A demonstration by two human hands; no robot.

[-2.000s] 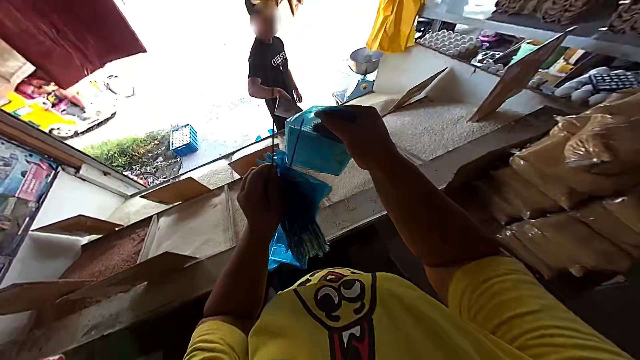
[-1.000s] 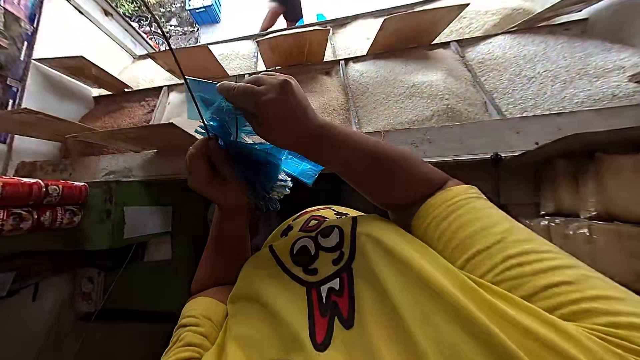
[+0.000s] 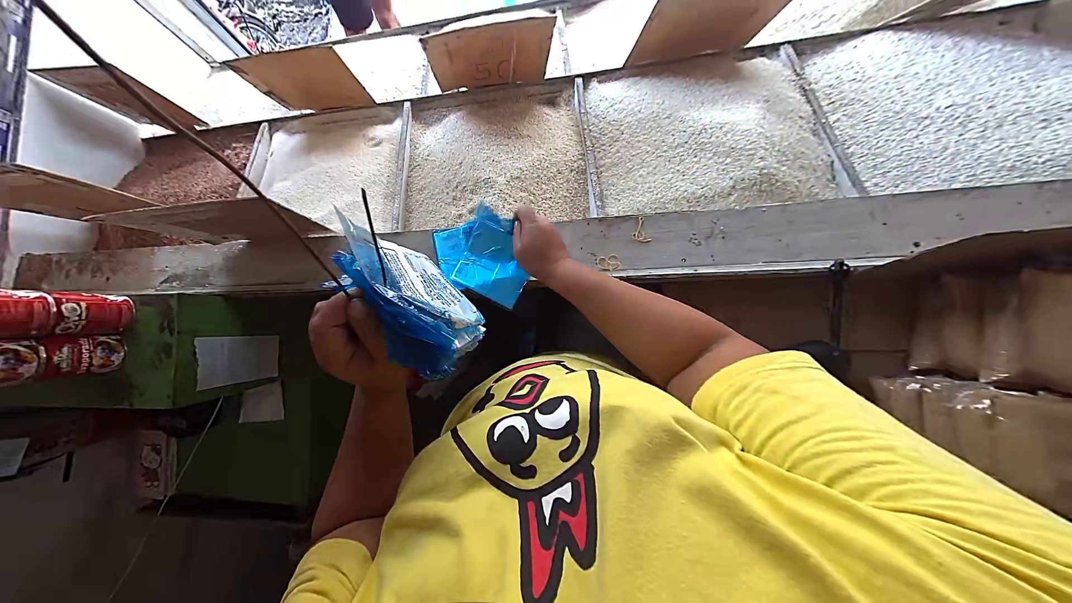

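Note:
My left hand (image 3: 352,337) grips a bunch of blue and white plastic bags (image 3: 410,293) at its left end, near the front edge of the grain bins. A thin dark wire (image 3: 180,130) comes down from the upper left to that hand, and its dark tip stands up through the bags. To the right, my right hand (image 3: 538,243) pinches a separate folded sheet of translucent blue plastic (image 3: 483,258), held apart from the bunch. The fingertips of my right hand are partly hidden behind the plastic.
Beyond my hands runs a row of divided bins holding pale grain (image 3: 494,155) and reddish grain (image 3: 194,159), behind a wooden ledge (image 3: 720,239). Cardboard pieces (image 3: 490,52) stand among the bins. Red cans (image 3: 63,312) are at left, packed brown bags (image 3: 988,410) at right. A person's legs show at top.
My right hand has moved right, away from the bunch, with a blue plastic piece in it. The view has swung down from the street, where a person in a dark shirt stood.

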